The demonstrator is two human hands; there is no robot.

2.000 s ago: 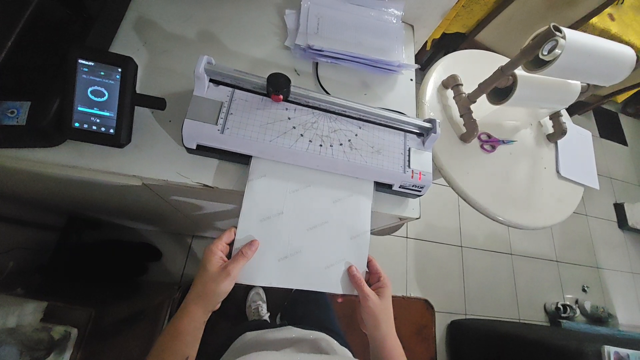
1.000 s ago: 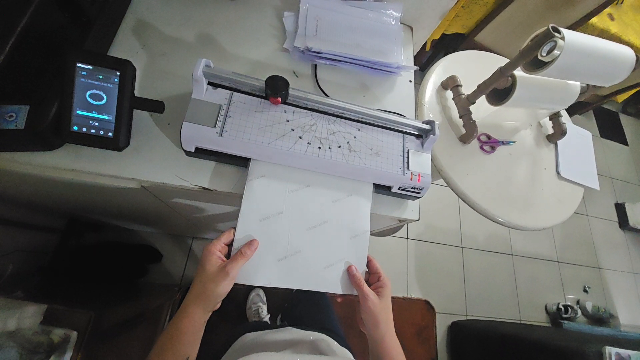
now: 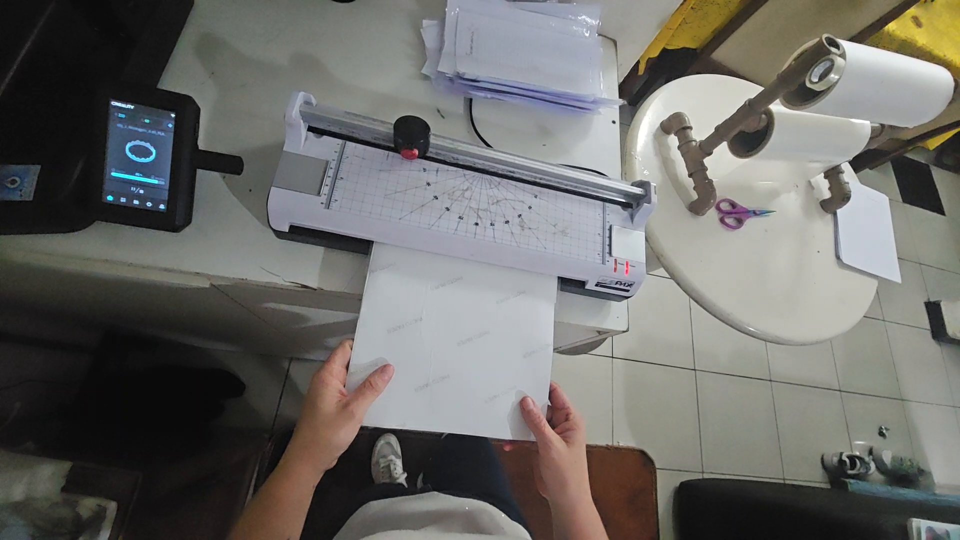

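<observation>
A white sheet with faint repeated print (image 3: 457,337) lies between my hands, its far edge inside the front of a white laminator with a rotary trimmer on top (image 3: 450,202). My left hand (image 3: 341,405) grips the sheet's left edge near the lower corner, thumb on top. At the lower right corner, my right hand (image 3: 555,439) pinches it the same way. The trimmer's black cutting head (image 3: 412,136) sits left of the middle of its metal rail. Red indicator lights glow at the machine's right end. The sheet's far end is hidden in the machine.
Behind the laminator lies a stack of clear plastic pouches (image 3: 525,56). A black device's touchscreen (image 3: 140,154) stands at left. To the right, a round white table (image 3: 757,300) holds purple scissors (image 3: 739,214), a pipe stand (image 3: 701,150) with white rolls (image 3: 885,82) and white sheets (image 3: 866,232).
</observation>
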